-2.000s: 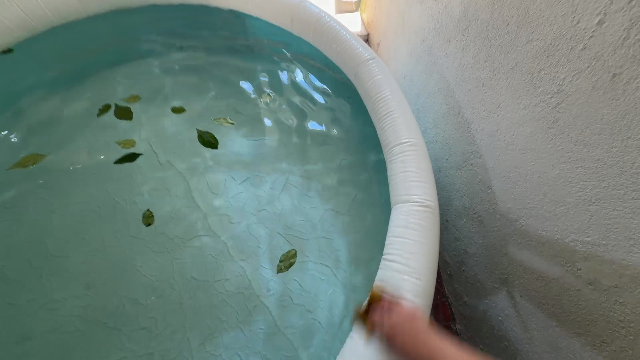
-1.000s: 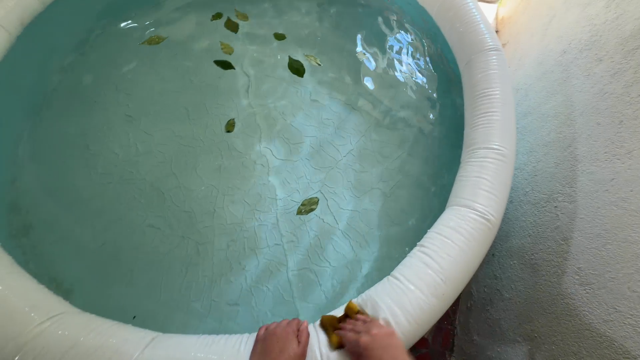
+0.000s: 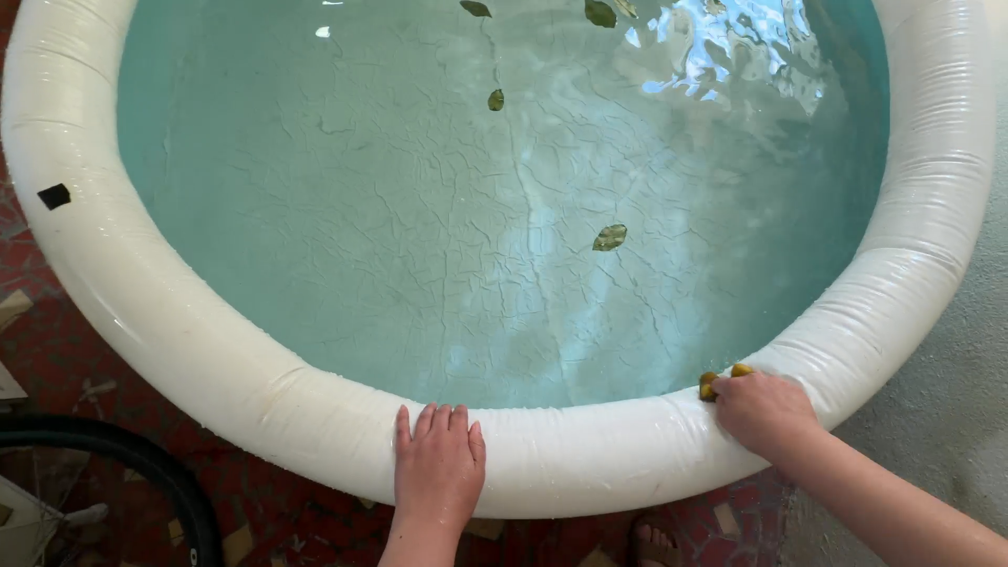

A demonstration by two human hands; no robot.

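Note:
A white inflatable pool rim (image 3: 575,465) curves around greenish-blue water. On its near part my left hand (image 3: 441,461) lies palm down, fingers together toward the water, holding nothing. Farther right my right hand (image 3: 764,409) presses a yellow-brown cloth or sponge (image 3: 709,387) against the inner edge of the rim; most of that piece is hidden under the fingers. One leaf (image 3: 609,238) is in the water between the hands and the far side, with a smaller leaf (image 3: 495,100) beyond it and several more at the top.
A bicycle tire (image 3: 169,480) stands at the lower left on the red mosaic floor (image 3: 102,394). A black patch (image 3: 54,196) marks the left rim. At the right, a rough grey wall (image 3: 945,409) borders the pool. A sandaled foot (image 3: 655,540) shows below the rim.
The view has swung left and down. Two seconds ago only one blurred hand showed at the rim; now both rest on it. Since a second ago the hands have moved farther apart.

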